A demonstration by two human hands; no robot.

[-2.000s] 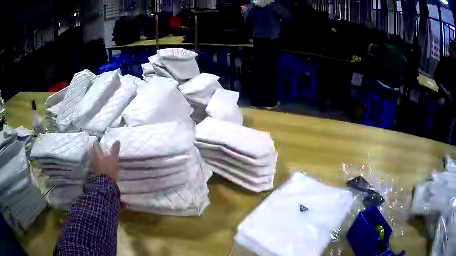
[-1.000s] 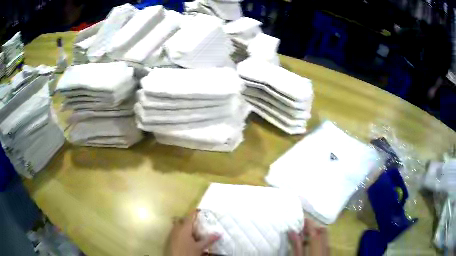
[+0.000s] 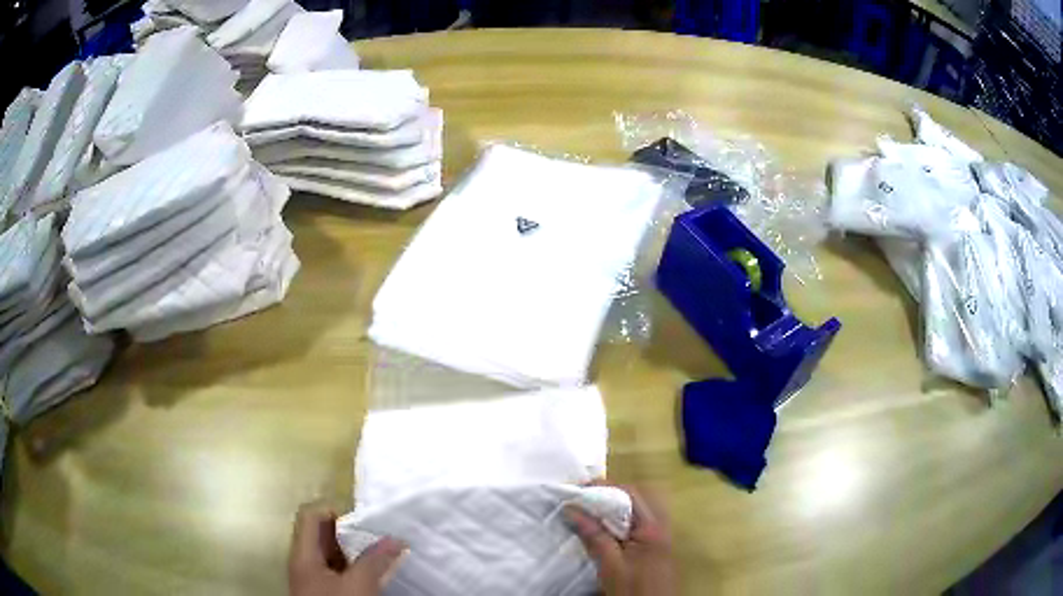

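Note:
A white quilted fabric piece with diamond stitching lies at the bottom centre, partly cut off by the lower edge. My left hand grips its left end and my right hand grips its right end, thumbs on top. Just beyond it is a flat white section; I cannot tell whether it is fabric or bag. Past that lies the stack of polybags with a small dark triangle mark and clear edges.
A blue tape dispenser stands right of the bags, with a dark-blue piece nearer me. A dark object lies in loose clear film behind it. Packed bags are heaped right. Stacks of quilted pieces stand left on the table.
The view has swung right. My left hand came from the piles; both hands still hold a quilted piece as one second ago. A flat white section now shows between it and the bag stack.

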